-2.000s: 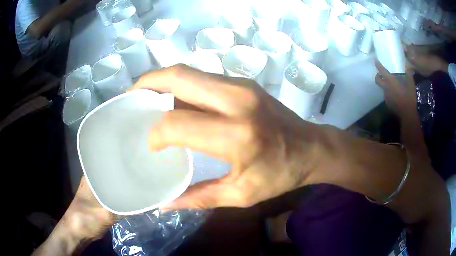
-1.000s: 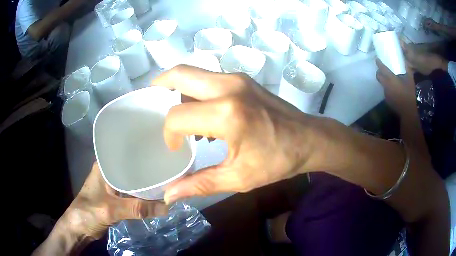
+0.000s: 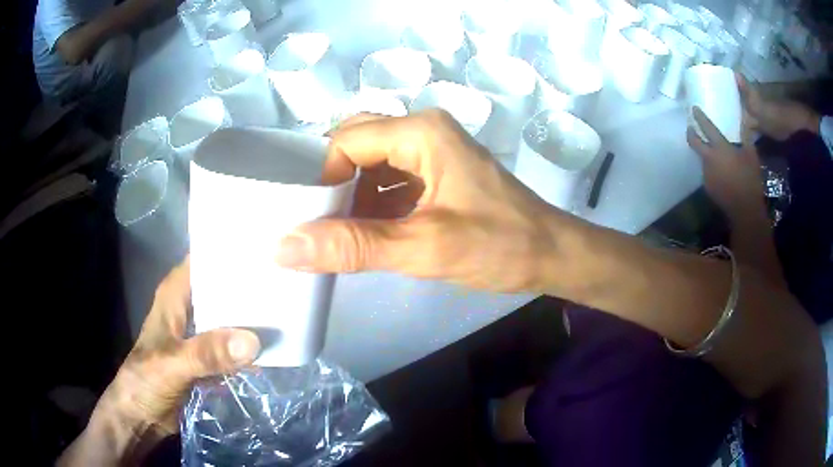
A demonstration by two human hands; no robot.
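Note:
A glossy white container (image 3: 251,237) is held upright in front of me, its open mouth at the top and its side facing me. My right hand (image 3: 411,205) grips its right side near the rim, thumb on the outer wall and fingers at the rim. My left hand (image 3: 169,360) holds its lower left, thumb near the base. A crinkled clear plastic bag (image 3: 283,420) hangs just below the base by my left hand; its hold on the bag is partly hidden.
Several white containers (image 3: 557,150) stand on the white table (image 3: 630,196), some with clear film. A dark strip (image 3: 600,180) lies near the table's edge. At the right, another person's hands hold a container (image 3: 715,100). Another person's arm (image 3: 100,32) is at the upper left.
The container has tilted from its mouth facing me to upright with its side facing me. My right thumb has moved onto the outer wall. The neighbour's container at the right has also turned slightly.

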